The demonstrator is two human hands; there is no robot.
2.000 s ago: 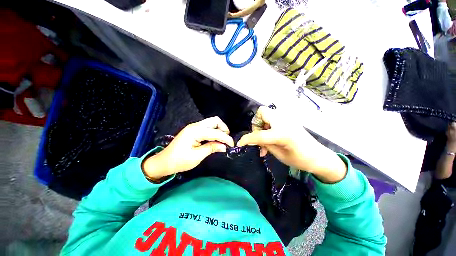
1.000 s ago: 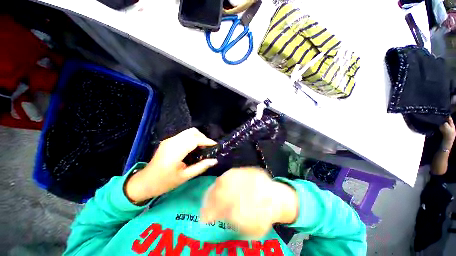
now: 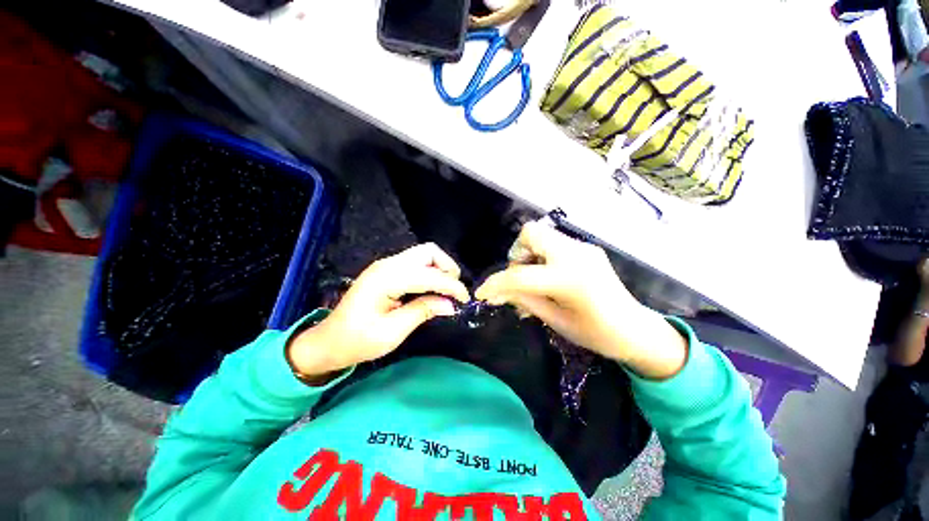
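Observation:
The black garment (image 3: 509, 361) lies in a soft bulk on my lap. Its braided trim (image 3: 577, 392), black flecked with white, shows below my right hand and between my fingertips. My left hand (image 3: 382, 305) pinches the trimmed edge between thumb and fingers. My right hand (image 3: 570, 290) is close beside it, its thumb and fingertips closed on the same edge. No needle or thread can be made out between the fingertips.
The white table (image 3: 703, 265) holds a smartphone (image 3: 423, 25), blue-handled scissors (image 3: 497, 87) and a yellow striped bundle (image 3: 652, 102). Another black garment piece (image 3: 876, 178) lies at right, near a person's arm. A blue-rimmed crate (image 3: 324, 214) stands at left, a purple stool (image 3: 764, 377) under the table.
One second ago my right hand was low, blurred and away from the trim, which stretched up to the table edge. It has come back up beside my left hand at the trimmed edge.

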